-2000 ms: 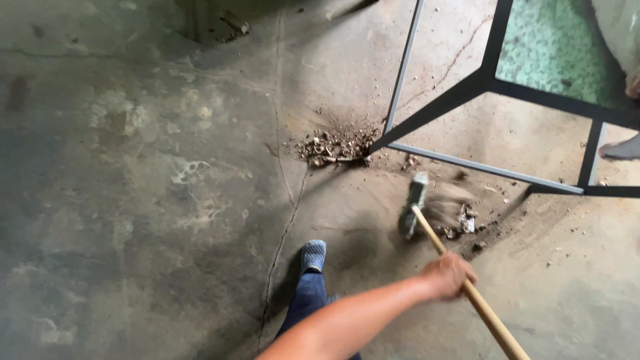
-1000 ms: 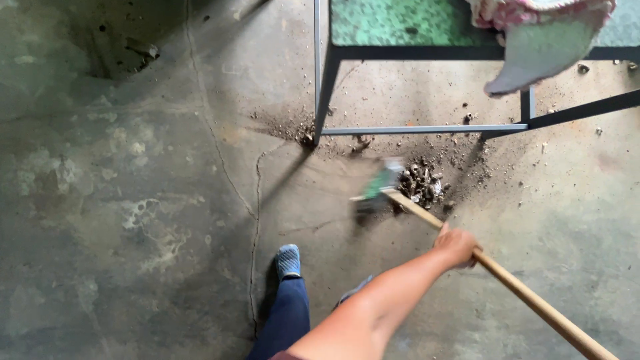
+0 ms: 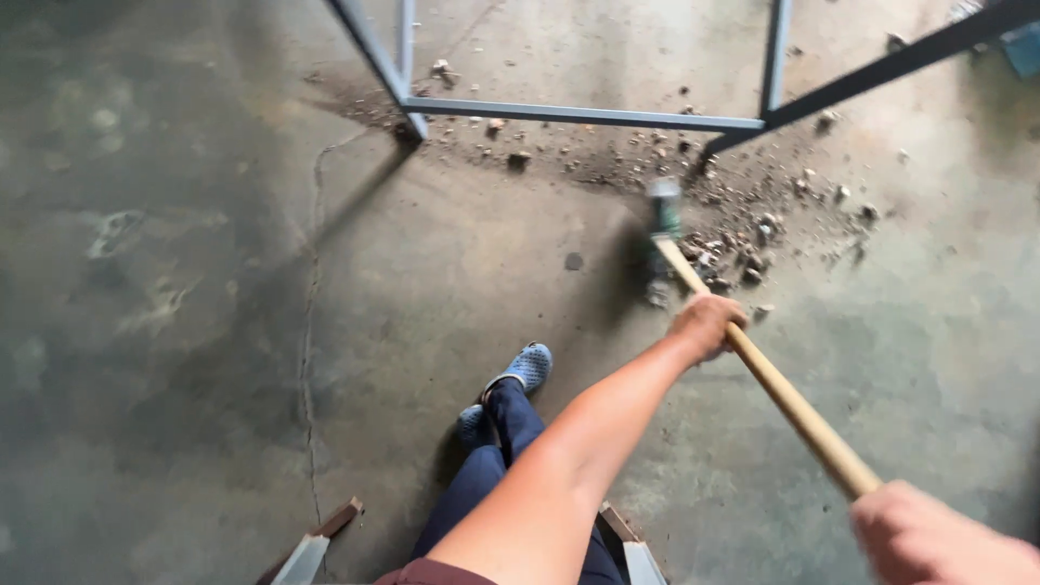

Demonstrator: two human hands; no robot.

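Observation:
My left hand point(image 3: 707, 325) is closed around the lower part of a wooden broom handle point(image 3: 792, 402). Farther up the same handle, my right hand point(image 3: 902, 520) grips it near the lower right edge, slightly blurred. The broom head point(image 3: 665, 215), green with pale ends and blurred, rests at or just over the concrete floor. Right beside it, on its right, lies a heap of dirt and small rubble point(image 3: 727, 252). Looser crumbs point(image 3: 601, 158) spread from there toward the upper left, under the metal frame.
A grey metal table frame point(image 3: 585, 114) stands ahead, its legs on the littered floor. Below are my blue clogs point(image 3: 528, 367), with crossed legs. Two wood-tipped legs point(image 3: 305, 552) of some furniture flank me at the bottom. A crack point(image 3: 309, 349) runs along the floor at left.
My right hand has come into view on the handle. A second clog now shows. The view has shifted, and the green tabletop seen before is out of frame.

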